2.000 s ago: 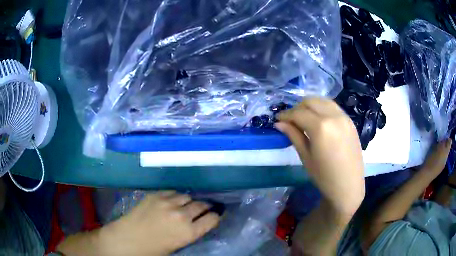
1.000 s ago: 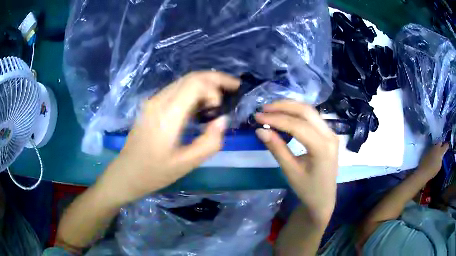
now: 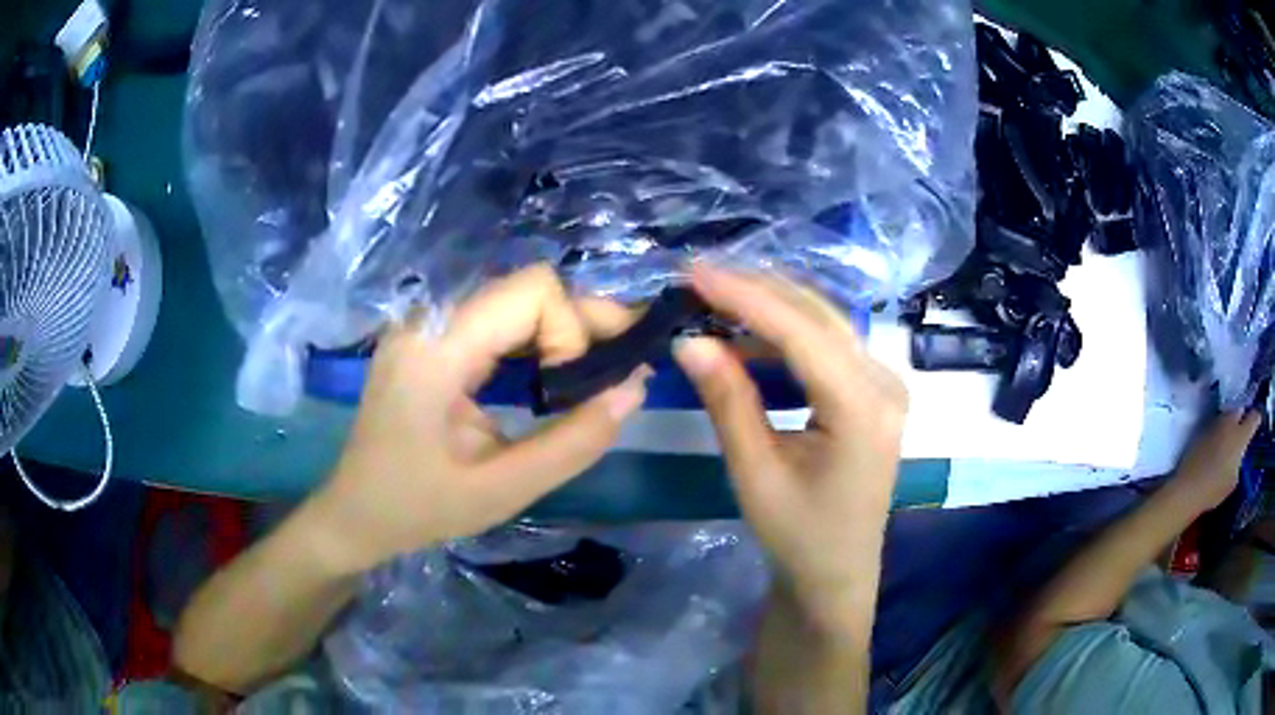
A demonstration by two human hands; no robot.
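A black moulded part (image 3: 615, 358) is held between both hands above the front edge of the blue tray (image 3: 336, 374). My left hand (image 3: 469, 405) grips its lower left end between thumb and fingers. My right hand (image 3: 797, 398) pinches its upper right end. Any small round piece there is hidden by the fingers. The large clear plastic bag (image 3: 559, 98) covers most of the tray. Below the bench edge, the lap bag (image 3: 657, 615) lies open with black parts (image 3: 559, 570) in it.
A pile of black parts (image 3: 1028, 210) lies on the white sheet (image 3: 1105, 356) at the right. A white fan (image 3: 49, 279) with a cord loop stands at the left. At the far right are another clear bag (image 3: 1196, 210) and another person's arm (image 3: 1147, 510).
My left hand has come up from the lap bag with a black part. My right hand has moved left from the tray's right end, and both hands now meet on the part.
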